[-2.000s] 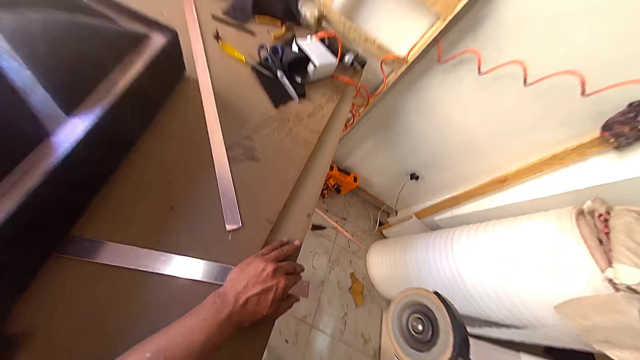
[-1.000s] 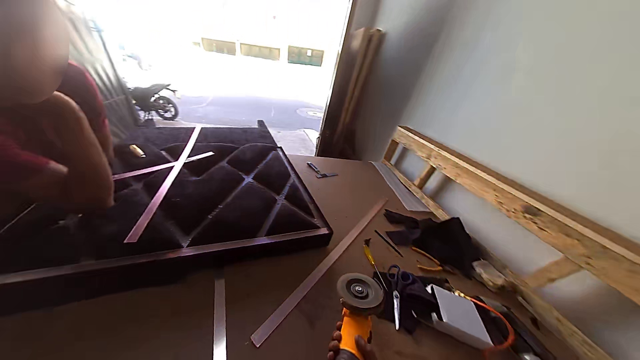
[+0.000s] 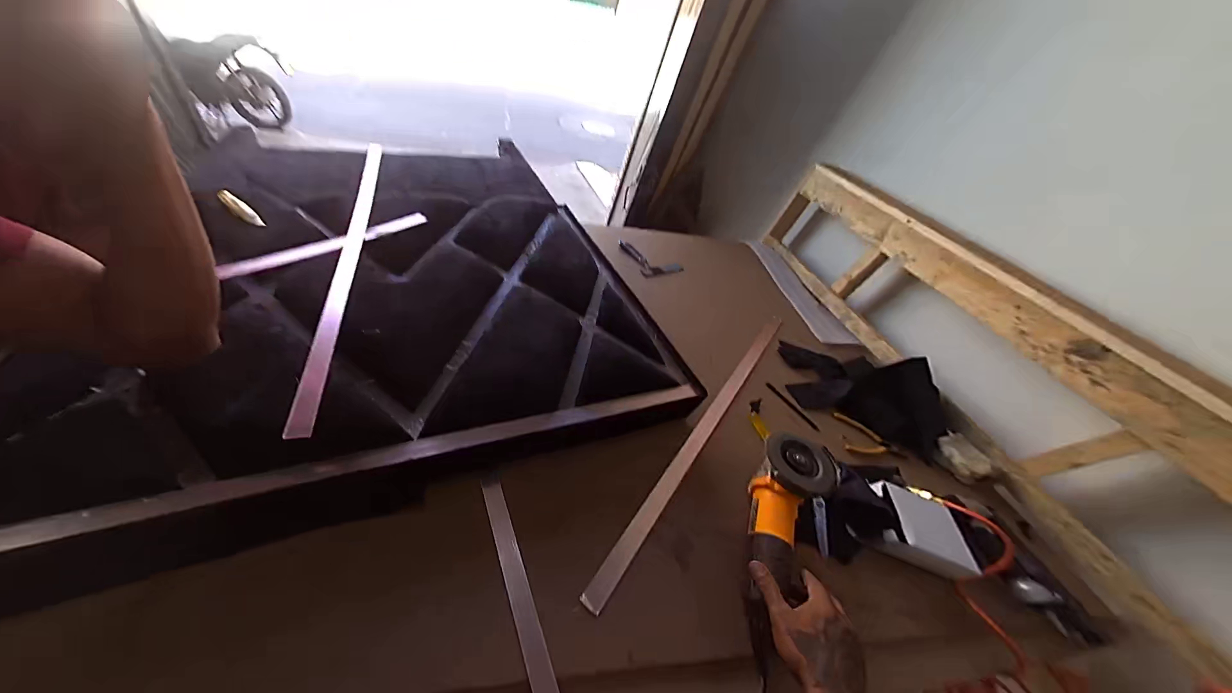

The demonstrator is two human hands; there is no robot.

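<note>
My right hand [image 3: 813, 626] grips the body of an orange and black angle grinder [image 3: 776, 510], whose disc points away from me above the table. My left hand is out of the picture. A metal strip [image 3: 679, 472] lies slanting on the brown table just left of the grinder, and another metal strip [image 3: 518, 587] lies nearer the front. Further left is a black tufted upholstered panel [image 3: 500, 318] with metal trim in its grooves. Two loose strips cross on top of it, one of them a long pinkish metal strip [image 3: 332, 308].
At the left, a person's bent arm [image 3: 164, 260] reaches over the panel. Scissors, pliers [image 3: 861, 433], black fabric [image 3: 895, 404], a white box [image 3: 929, 529] and an orange hose [image 3: 996, 539] lie at the right. A wooden frame [image 3: 1011, 298] leans on the wall.
The view has swung from the table's edge and floor to the panel and doorway. Two seconds ago a hand lay on a strip at the table edge; the grinder is now held up above the table.
</note>
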